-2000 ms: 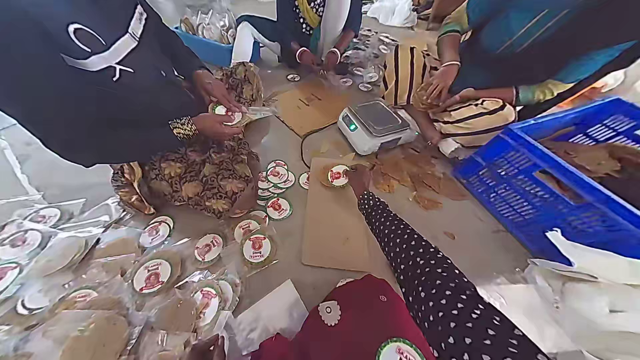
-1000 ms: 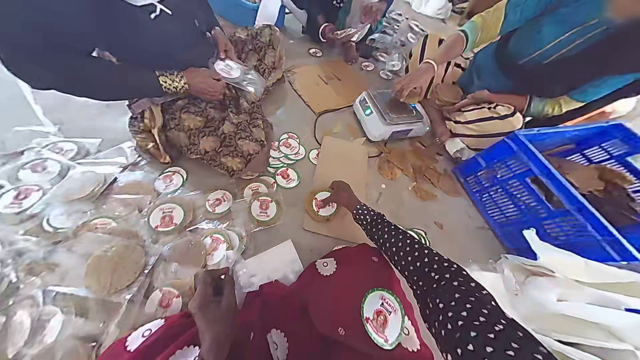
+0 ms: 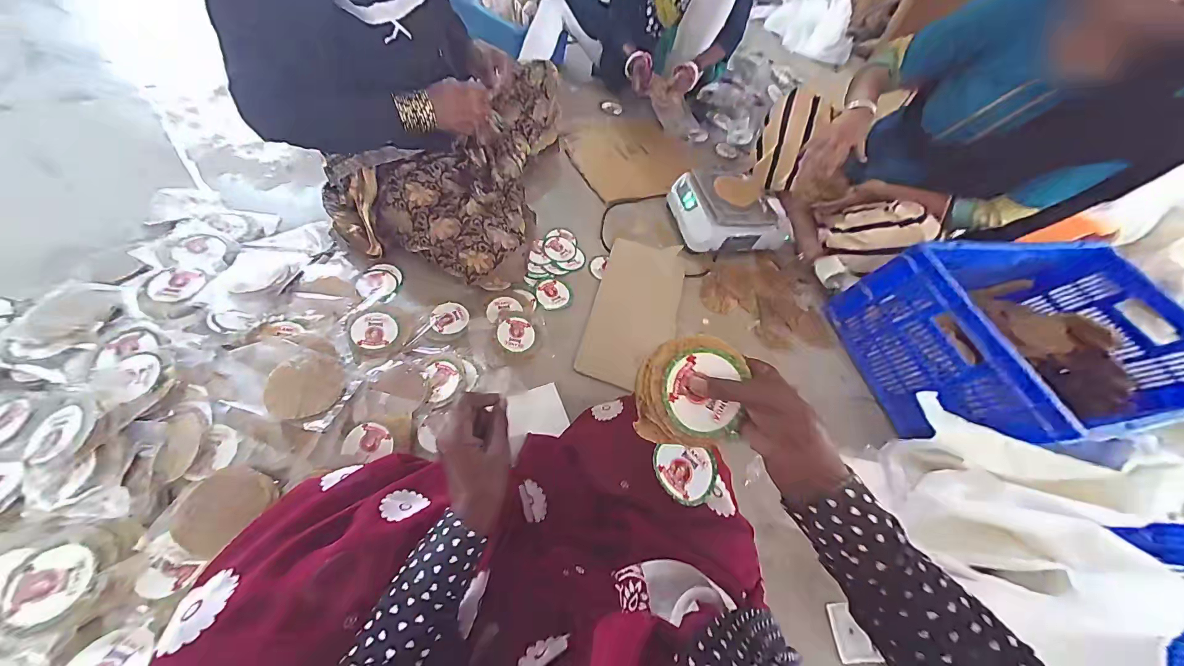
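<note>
My right hand (image 3: 786, 425) grips a stack of thin brown discs (image 3: 652, 393) with a round printed label (image 3: 705, 393) on top, its thumb on the label. Another round label (image 3: 685, 474) lies on the maroon cloth over my lap, just below the stack. My left hand (image 3: 476, 453) is over the left side of the lap with its fingers bent, beside a clear plastic bag (image 3: 538, 412) with a white patch; whether it holds the bag cannot be told. A brown cardboard sheet (image 3: 631, 310) lies on the floor beyond the stack.
Bagged discs with labels (image 3: 305, 384) cover the floor at left. Loose labels (image 3: 553, 293) lie beyond my left hand. A digital scale (image 3: 726, 217) with a brown disc on it, a blue crate (image 3: 1017, 342) and white sacks (image 3: 1045, 546) are at right. Three people sit around, hands busy.
My right hand has lifted the stack and label from the cardboard and brought it toward my lap. The co-worker at right has drawn a hand back from the scale.
</note>
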